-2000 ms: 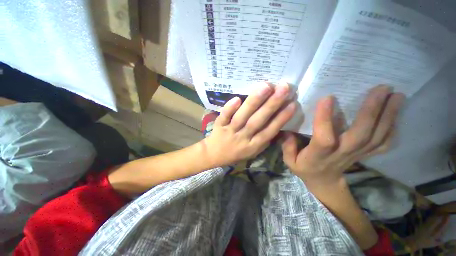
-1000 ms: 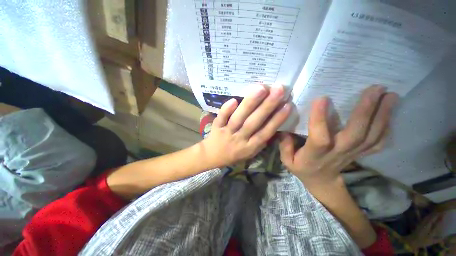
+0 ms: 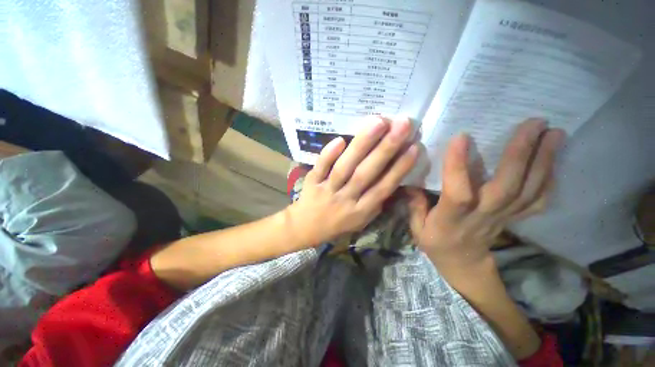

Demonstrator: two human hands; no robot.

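The white instruction manual (image 3: pixel 445 86) lies open in front of me, with its lower edge towards my lap. The left page has a printed table with a column of dark icons and a dark screenshot below it. The right page has dense blurred text. My left hand (image 3: pixel 352 179) lies palm down over the bottom of the left page near the fold, fingers slightly apart, thumb hidden. My right hand (image 3: pixel 481 193) rests on the lower right page with its fingers spread, slightly blurred. Its thumb is by the lower edge.
A white-covered bench surface (image 3: pixel 574 215) is under and right of the manual. Another white sheet (image 3: pixel 79 72) hangs over wooden framing (image 3: pixel 179 107) at left. A black bar-shaped object (image 3: pixel 621 260) is at the right edge. A person's grey-clad knee (image 3: pixel 57 215) is at left.
The view shifts slightly. My right hand's fingers have moved a little to the left on the page. My left hand stays on the left page, and the manual remains open at the same pages.
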